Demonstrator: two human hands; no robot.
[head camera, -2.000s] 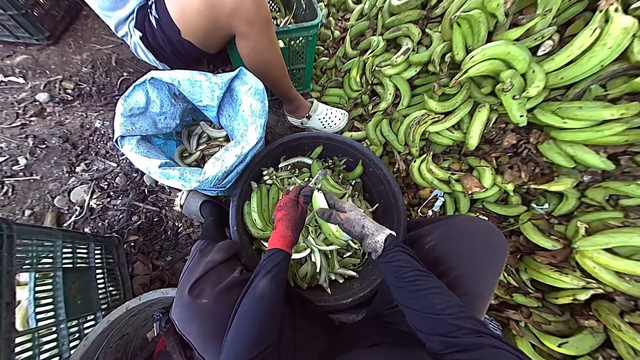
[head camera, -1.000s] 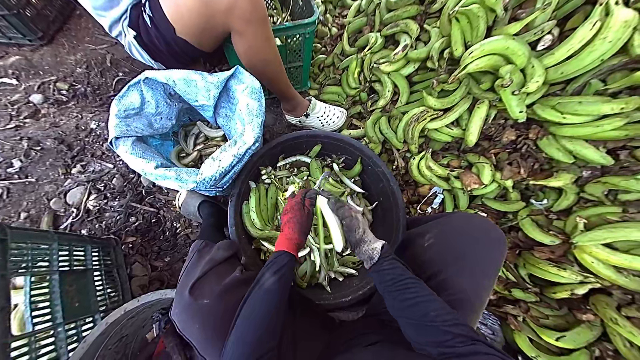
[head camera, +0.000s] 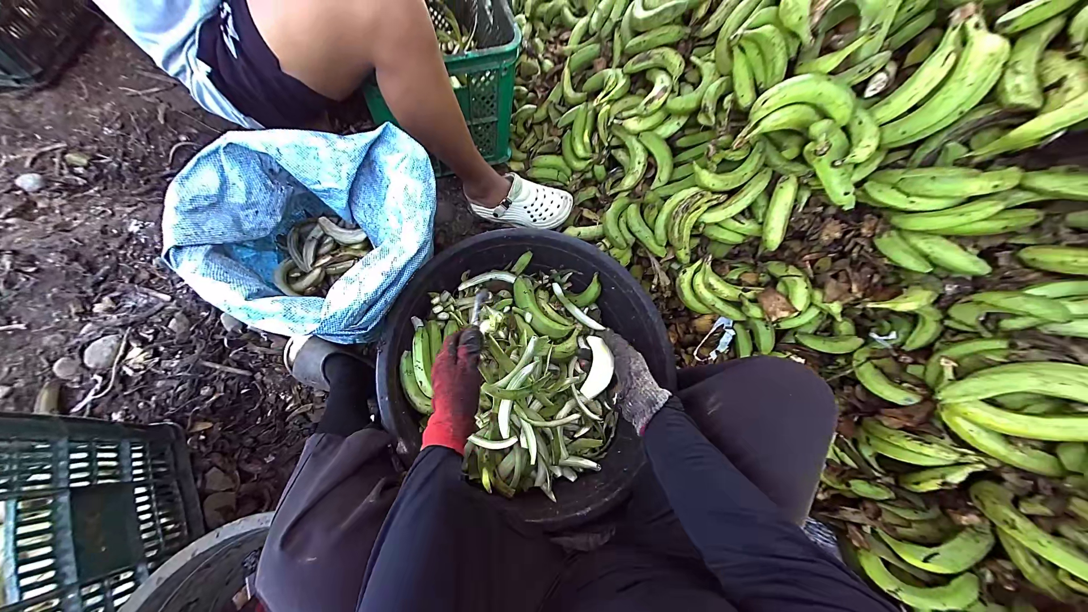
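Note:
Both gloved hands are over a round black tub (head camera: 642, 327) between the knees, full of green plantain peels (head camera: 531, 408) with a few unpeeled green plantains (head camera: 416, 365) at its left side. My left hand (head camera: 456, 374), in a red and black glove, is closed around a small tool (head camera: 478, 308), perhaps a knife, whose tip points up and away. My right hand (head camera: 631, 378), in a dirty grey knitted glove, holds a pale peeled plantain (head camera: 598, 367) above the peels near the tub's right wall. A gap parts the two hands.
A blue woven sack (head camera: 387, 204) with peeled plantains stands at the upper left, by another person's leg (head camera: 425, 93) and white clog (head camera: 537, 204). Beyond is a green crate (head camera: 489, 102). A dark crate (head camera: 93, 501) and a bucket (head camera: 204, 561) are lower left; green plantains (head camera: 816, 153) cover the right.
The hands have moved apart, my left hand to the left and my right hand to the right with the plantain. Earlier, both hands were together at the plantain.

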